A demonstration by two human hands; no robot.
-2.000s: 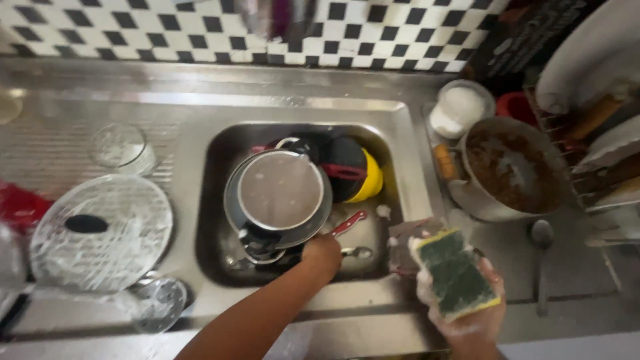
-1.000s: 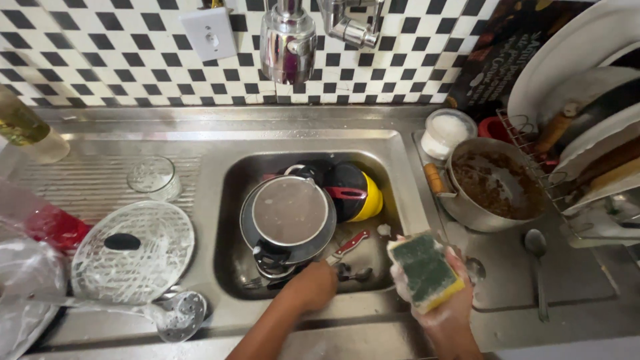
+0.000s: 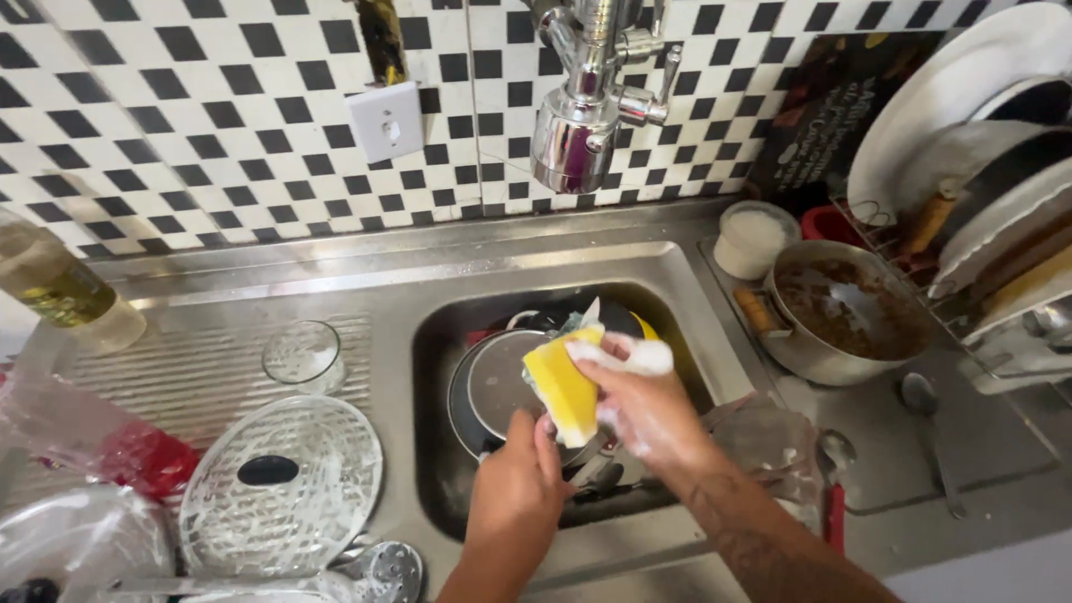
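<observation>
My right hand (image 3: 641, 394), covered in suds, grips a yellow sponge (image 3: 563, 381) with a green scouring side, over the sink (image 3: 435, 494). A pointed metal blade tip (image 3: 592, 311), apparently a knife's, sticks out past the sponge's upper edge. My left hand (image 3: 523, 473) is closed at the sponge's lower edge, seemingly on that knife's handle, which the fingers hide. Beneath the hands, a pot with cloudy water (image 3: 502, 381) sits in the sink. A red-and-white handle (image 3: 596, 459) and a spoon (image 3: 605, 479) lie beside it; a yellow-edged item (image 3: 645, 327) is behind.
Left: soapy glass lid (image 3: 280, 494), drinking glass (image 3: 303, 356), slotted spoon (image 3: 394, 574), bottle (image 3: 63, 289), red-bottomed container (image 3: 142, 456). Right: pot of brown food (image 3: 846, 314), white tub (image 3: 754, 239), spoon (image 3: 930, 435), loaded dish rack (image 3: 896, 260). A faucet (image 3: 578, 126) hangs above the sink.
My left hand has risen from among the items in the sink. The sponge, earlier held green side up at the right, is now yellow side up over the sink, against the blade. The view has shifted.
</observation>
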